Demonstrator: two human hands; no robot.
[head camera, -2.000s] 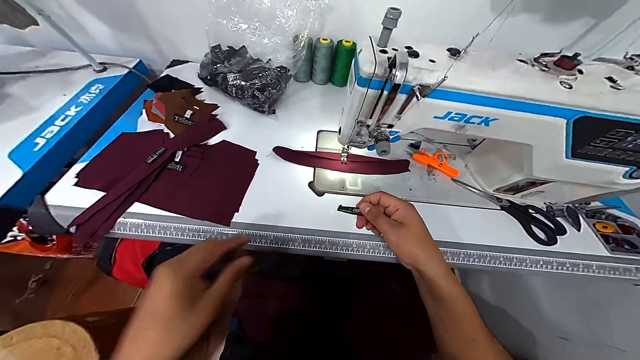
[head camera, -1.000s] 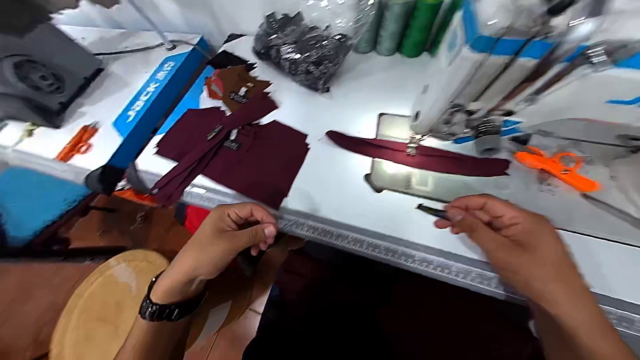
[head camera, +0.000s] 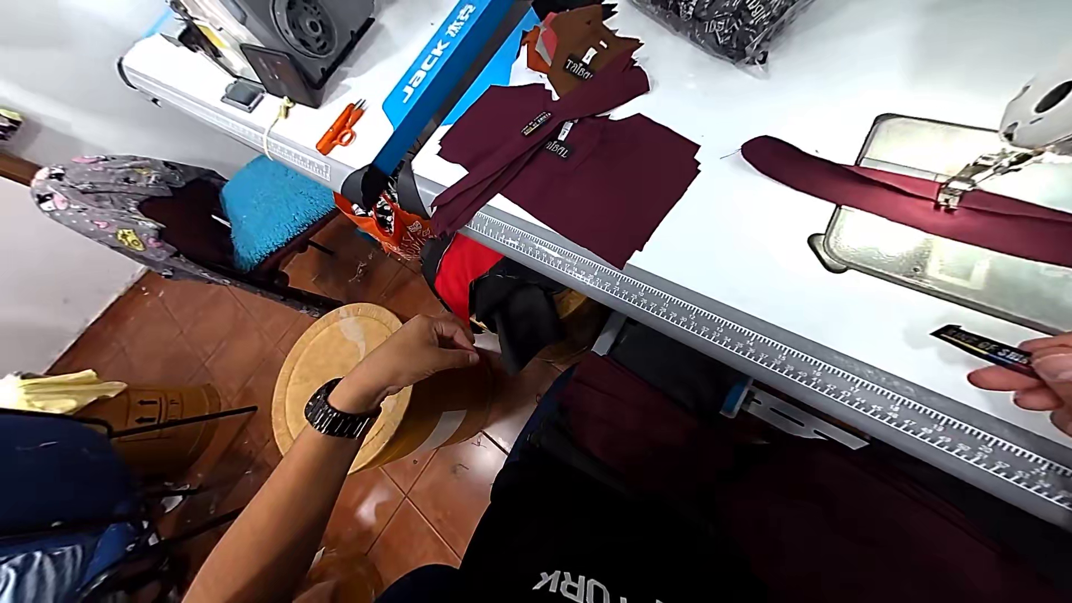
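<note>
My right hand (head camera: 1038, 381), cut off by the right edge, pinches a small black woven label (head camera: 984, 347) above the white table near its ruler edge. Over the round cardboard drum stands my left hand (head camera: 431, 347), off the table, its fingers curled together; whether a small thing is between them cannot be told. A curved maroon fabric strip (head camera: 888, 197) lies under the presser foot (head camera: 950, 194) of the sewing machine. Cut maroon fabric pieces (head camera: 611, 184) are stacked on the table, with narrow strips across them and small labels on top.
Brown fabric pieces (head camera: 578, 50) lie behind the maroon stack. A bag of labels (head camera: 729, 25) is at the back. Orange thread snips (head camera: 341, 127) lie beside the blue machine bed (head camera: 440, 67). The ruler tape (head camera: 720, 335) runs along the front edge. The drum (head camera: 318, 368) stands on the tiled floor.
The view has swung far to the left. My left hand has moved away from the table edge, over the drum. My right hand keeps hold of the black label.
</note>
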